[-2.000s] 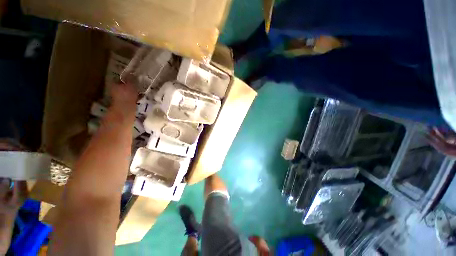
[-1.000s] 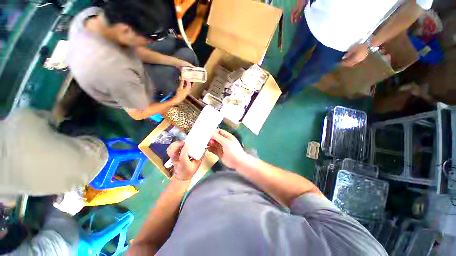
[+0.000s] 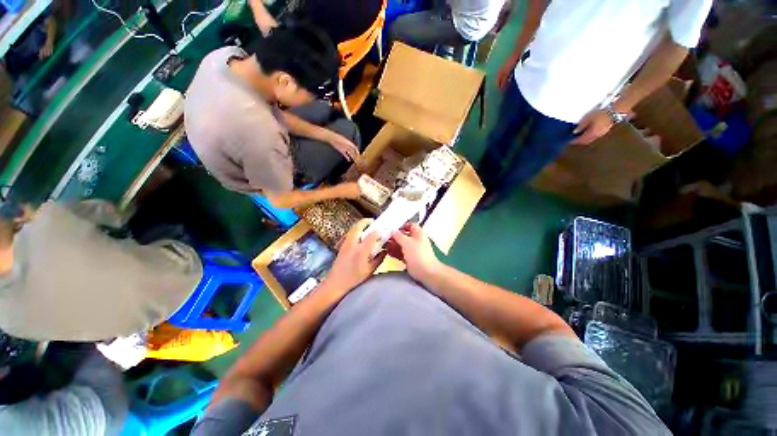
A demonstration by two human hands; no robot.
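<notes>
A white housing shell (image 3: 400, 215) is held between my two hands, above the near edge of the main carton. My left hand (image 3: 358, 254) grips its left, near end. My right hand (image 3: 415, 247) is at its right side, with the fingers partly hidden. The main carton (image 3: 453, 213) is open and holds many white shells (image 3: 434, 170). The small-parts box (image 3: 332, 220) with tiny speckled pieces lies left of my hands. A second carton (image 3: 271, 266) holds a dark liner (image 3: 300, 258) and a slim white piece (image 3: 303, 290).
A seated person (image 3: 247, 128) reaches into the main carton with a shell. Another person (image 3: 588, 60) stands beyond it at the right. Blue stools (image 3: 217, 285) and a yellow bag (image 3: 189, 342) are at the left. Clear trays (image 3: 600, 255) and a grey frame (image 3: 694, 247) are at the right.
The held shell has moved forward and right, lower toward the main carton. The seated person's shell has gone from beside the carton to inside its opening.
</notes>
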